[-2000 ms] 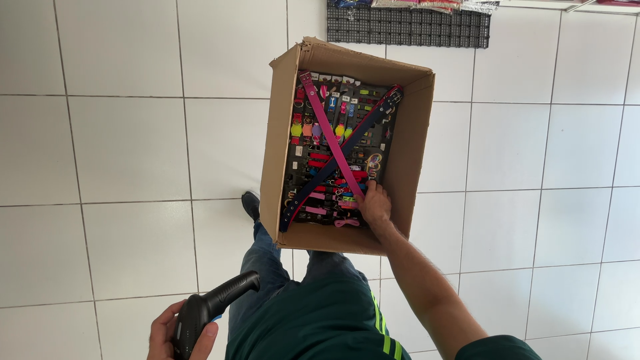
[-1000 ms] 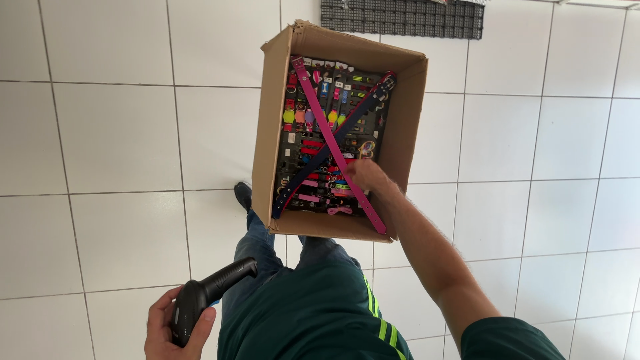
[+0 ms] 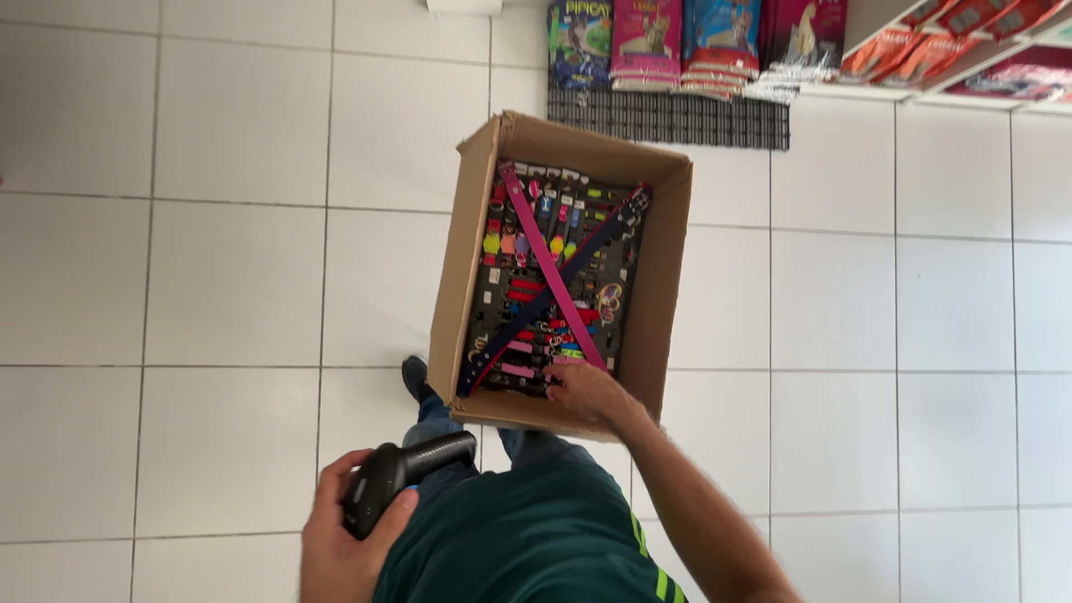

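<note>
My left hand (image 3: pixel 356 528) grips a black handheld barcode scanner (image 3: pixel 394 481) at the lower left. An open cardboard box (image 3: pixel 662 293) holds a dark display panel (image 3: pixel 496 297) full of small colorful pet collars. Across the panel lie a magenta strap collar (image 3: pixel 544 260) and a dark blue one with a red edge (image 3: pixel 523 318), crossed like an X. Inside the box's near end, my right hand (image 3: pixel 586 389) reaches over the lower part of the panel, beside the magenta strap's lower end. Its fingertips are at the small pink collars; whether they grip one is unclear.
Beyond the box, stacked bags of pet product (image 3: pixel 645 42) stand on a black plastic grid mat (image 3: pixel 670 117). White shelving (image 3: pixel 888 50) with orange packages runs along the upper right. White floor tiles (image 3: pixel 234 285) surround the box, and my shoe (image 3: pixel 414 377) is left of its near end.
The magenta strap has shifted within the box since the earliest frame. My right hand has moved toward the box's near end. My left hand still holds the scanner.
</note>
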